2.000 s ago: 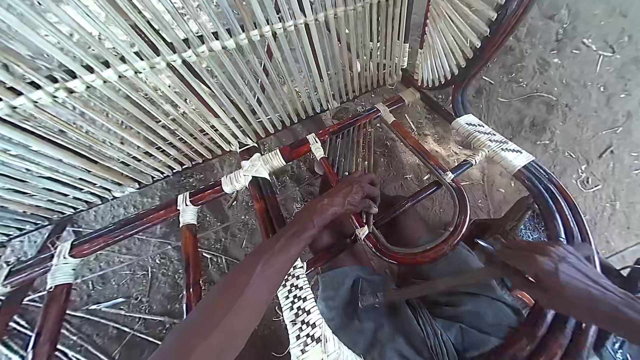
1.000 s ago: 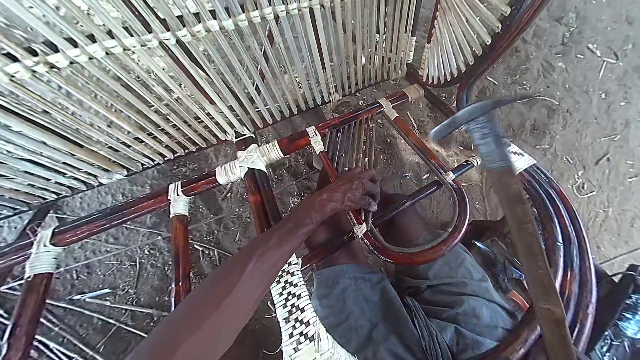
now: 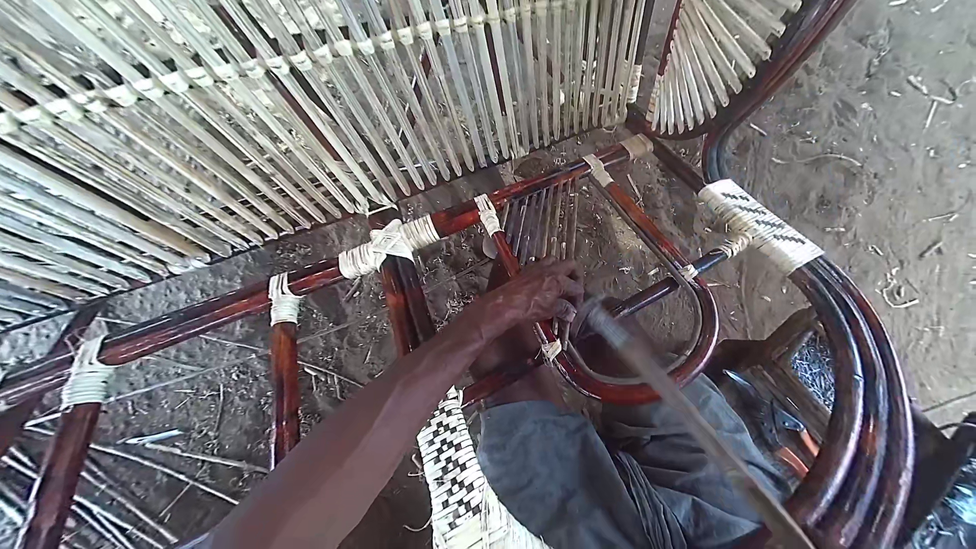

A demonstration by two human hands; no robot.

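My left hand (image 3: 541,293) is closed around the lower ends of thin cane strips (image 3: 545,221), inside the U-shaped loop (image 3: 698,343) of a dark red-brown cane chair frame. Close beside its fingertips is the blurred head of a hammer (image 3: 606,320); whether it touches a strip cannot be told. Its wooden handle (image 3: 709,435) runs to the bottom right edge, and my right hand is out of view. Pale bindings (image 3: 389,244) wrap the joints of the long rail (image 3: 221,309). A black-and-white woven band (image 3: 454,457) lies below my left forearm.
A large panel of pale cane slats (image 3: 305,99) stands across the upper left. Thick curved poles (image 3: 862,381) with a woven wrap (image 3: 762,221) bend around the right side. Orange-handled pliers (image 3: 797,442) lie near my covered legs (image 3: 564,465). Loose canes (image 3: 122,473) lie on the dirt ground.
The hammer, raised at the right one second ago, has come down beside my left hand. My right hand, seen two seconds ago, is out of view. My left hand stays at the strips.
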